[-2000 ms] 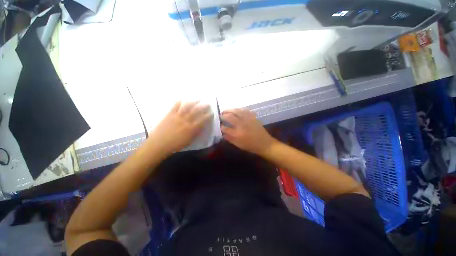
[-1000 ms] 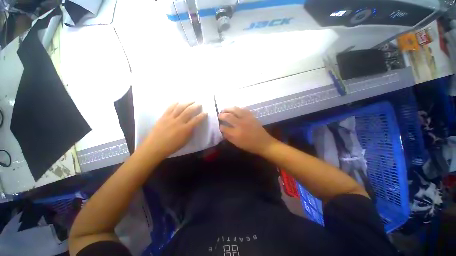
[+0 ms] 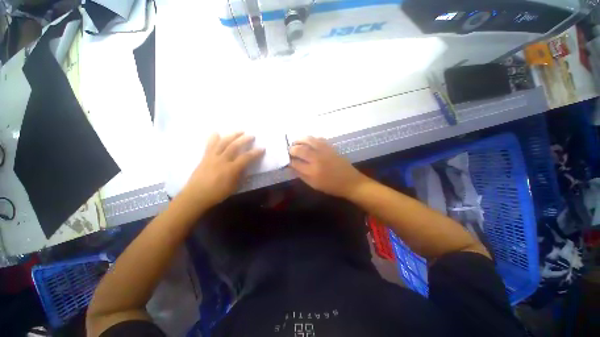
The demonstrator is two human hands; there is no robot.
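A white fabric panel (image 3: 217, 108), almost lost in the glare, lies on the table below the sewing machine (image 3: 395, 29) head. A narrow black strip or edge (image 3: 287, 147) shows at its right side. My left hand (image 3: 227, 168) lies flat on the panel with fingers spread. My right hand (image 3: 319, 164) pinches the panel's right edge at the dark strip, fingers bent. A black piece (image 3: 146, 72) shows at the panel's upper left. The needle area is washed out by bright light.
A large black fabric panel (image 3: 59, 141) lies at the left. A black pad (image 3: 478, 83) and blue-yellow snips (image 3: 445, 105) are at the right. A ruler tape (image 3: 395, 137) runs along the front edge. Blue baskets stand below right (image 3: 516, 217) and left (image 3: 69, 289); a red basket (image 3: 379, 238) is between.
The white panel has moved up towards the machine, and its black piece now shows higher at the left. My left hand has shifted slightly left. The lower left basket is now more exposed.
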